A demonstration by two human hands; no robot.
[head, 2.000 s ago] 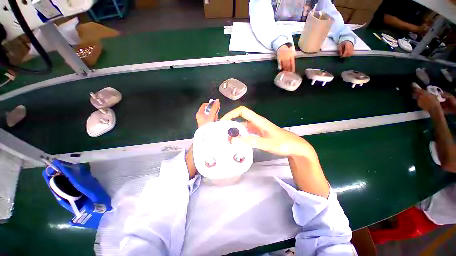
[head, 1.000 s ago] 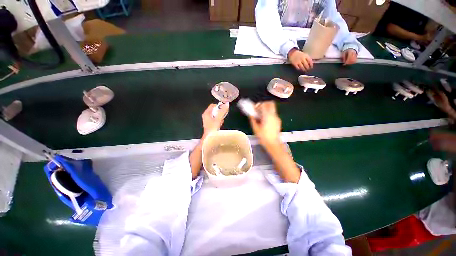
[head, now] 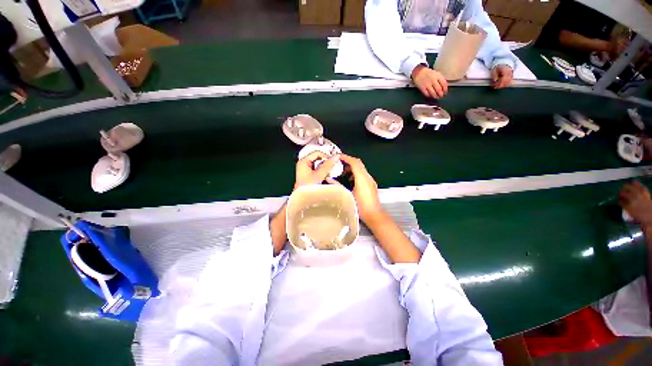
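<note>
A white cover unit [head: 319, 149] is between my two hands over the dark green belt, beyond the housing. My left hand [head: 307, 174] holds its near left side, with something small and white at the fingers. My right hand [head: 362, 184] is at its right side, fingers bent; its fingertips are partly hidden, so its grip is unclear. The cream housing [head: 322, 258] stands open side up in front of my forearms, with small white posts inside. Another pronged cover unit [head: 302, 129] lies just beyond, touching or overlapping the held one.
More cover units [head: 384, 124] lie along the belt [head: 214, 154] left and right. A pale metal rail [head: 457, 187] edges it. A blue holder [head: 111, 271] stands at left beside whitish sheeting [head: 336, 307]. A person opposite has hands near a cream housing [head: 460, 51]; another person's hand shows at right.
The cover held over the housing has left its top. My right hand moved back from the belt to beside my left hand, where a cover now is. The belt's covers have shifted left.
</note>
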